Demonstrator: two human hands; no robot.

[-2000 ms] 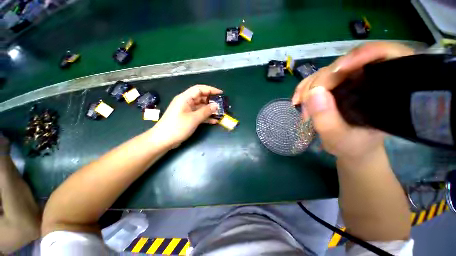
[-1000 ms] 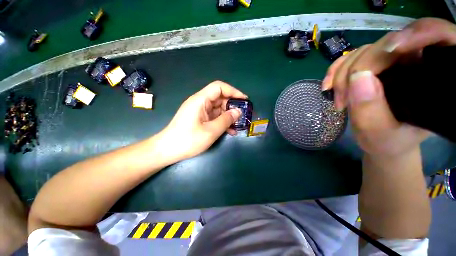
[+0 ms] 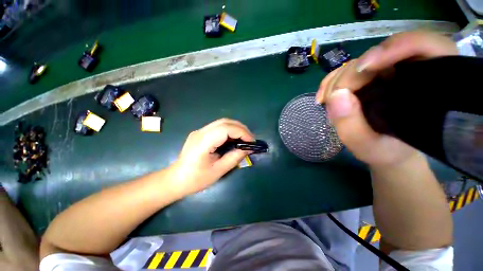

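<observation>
My left hand [image 3: 212, 151] holds a black device housing [image 3: 252, 146] edge-on between thumb and fingers, low over the green bench. Its yellow-edged battery [image 3: 245, 162] shows partly below the fingers. My right hand [image 3: 365, 106] grips the large black electric screwdriver [image 3: 418, 100], which runs out of the picture at the right; its tip is hidden by my fingers. The round grey screw tray [image 3: 310, 127] lies just left of my right hand, with tiny screws [image 3: 331, 144] on its right side, partly covered by the hand.
Three housings with batteries [image 3: 144, 107] lie at left, two more [image 3: 298, 59] by the metal rail [image 3: 212, 51]. Several housings sit on the green belt [image 3: 159, 32]. A dark and copper-brown parts pile [image 3: 30, 152] is far left. Another person's arm [image 3: 16, 233] shows at lower left.
The housing in my left hand has turned from face-up to edge-on, and that hand has moved lower. My right hand with the screwdriver stays by the tray. The view has shifted.
</observation>
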